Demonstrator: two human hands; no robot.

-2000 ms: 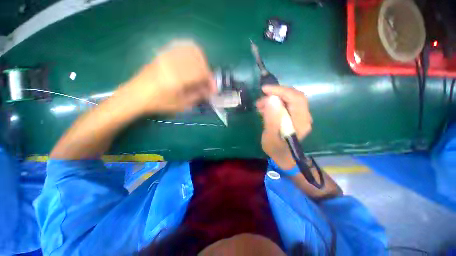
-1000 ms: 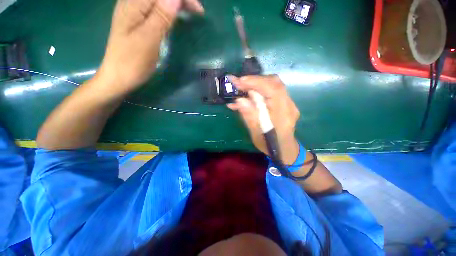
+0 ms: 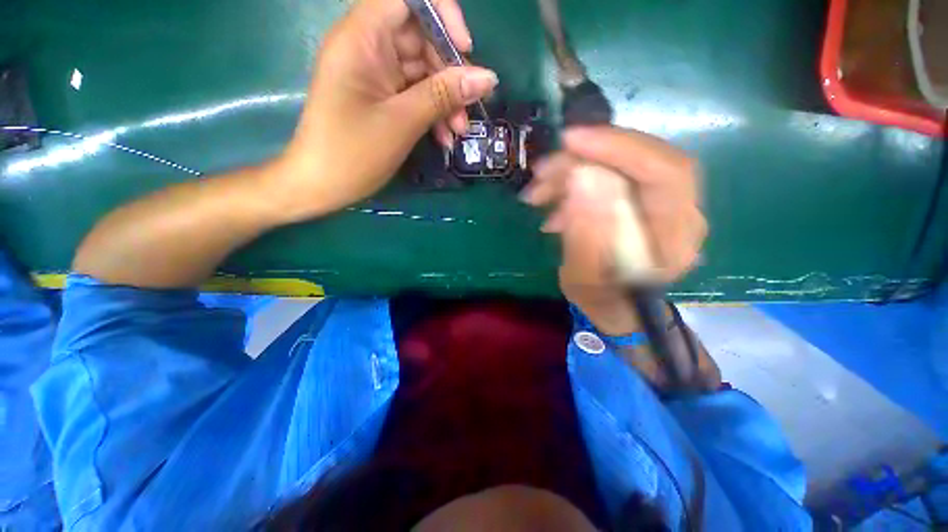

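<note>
A small black electronic module (image 3: 484,152) with white and silver spots sits in the flat black fixture (image 3: 435,171) on the green bench. My left hand (image 3: 390,99) holds thin silver tweezers (image 3: 439,36), their tips pointing down at the module's upper edge. My right hand (image 3: 629,208), blurred, holds the soldering iron (image 3: 587,102) by its pale grip, just right of the fixture. The iron's metal part points up and away from the module, and its tip is cut off by the top edge.
A red tray (image 3: 832,62) with part of a round pot (image 3: 928,42) is at the top right. Solder wire (image 3: 156,158) runs from a dark object (image 3: 15,108) at the left, passing under my left forearm. A small white piece (image 3: 76,78) lies at the upper left.
My left hand has come down to the fixture, tweezers now visible in it. My right hand has moved right with the iron, uncovering the module. The loose module at the top is out of view.
</note>
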